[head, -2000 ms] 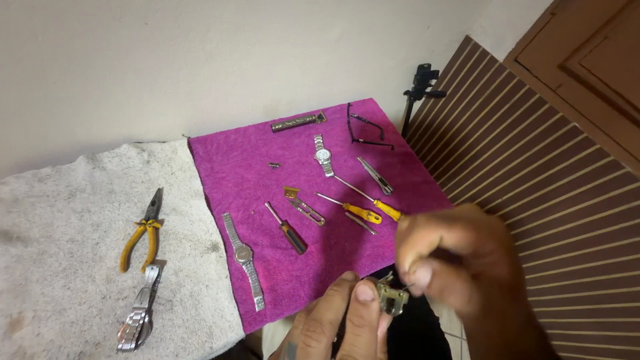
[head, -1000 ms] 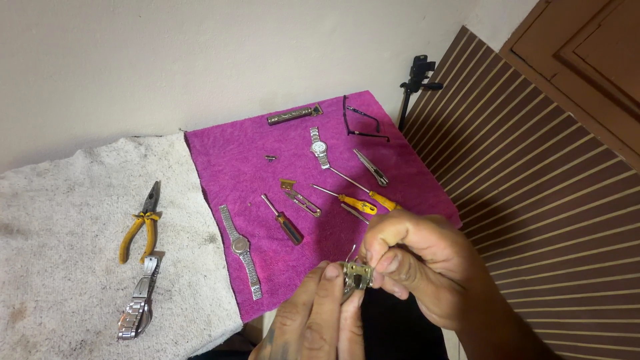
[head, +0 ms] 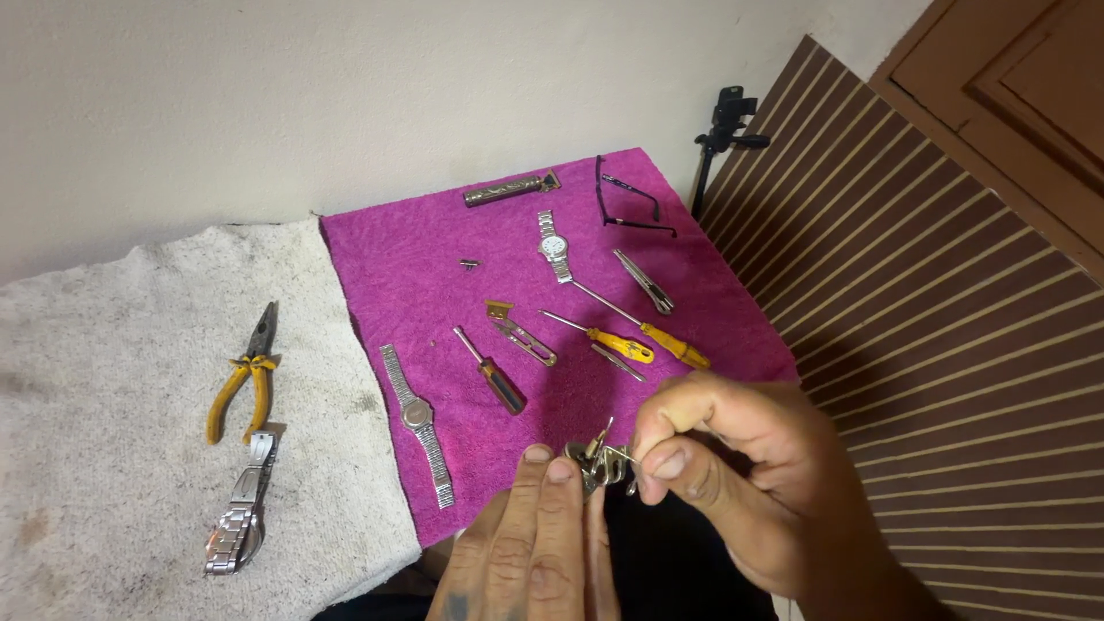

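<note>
My left hand (head: pixel 539 539) grips a small metal mechanism (head: pixel 595 464) with thin wire-like parts, just beyond the near edge of the magenta towel (head: pixel 414 259). Between thumb and forefinger, my right hand (head: pixel 733 474) pinches a thin metal piece (head: pixel 625 455) at the mechanism's right side; its exact kind is unclear. Beyond the hands lie two yellow-handled screwdrivers (head: pixel 634 347), a slim metal tool (head: pixel 618 362), a dark-handled screwdriver (head: pixel 500 385) and a metal piece with a brass-coloured head (head: pixel 520 335). A metal wristwatch (head: pixel 417 416) lies left of them.
Pliers with yellow grips (head: pixel 250 379) and a metal-banded watch (head: pixel 237 517) lie on the whitish cloth (head: pixel 129 388). Farther back are a hair trimmer (head: pixel 509 190), another wristwatch (head: pixel 554 247), eyeglasses (head: pixel 634 207) and a folding-type or utility knife (head: pixel 642 280). A black stand (head: pixel 729 129) rises beside the striped panel (head: pixel 931 259).
My right fingers have shifted around the mechanism, and the thin piece between them now shows. The mechanism has turned in my left fingers. The laid-out tools have stayed in place.
</note>
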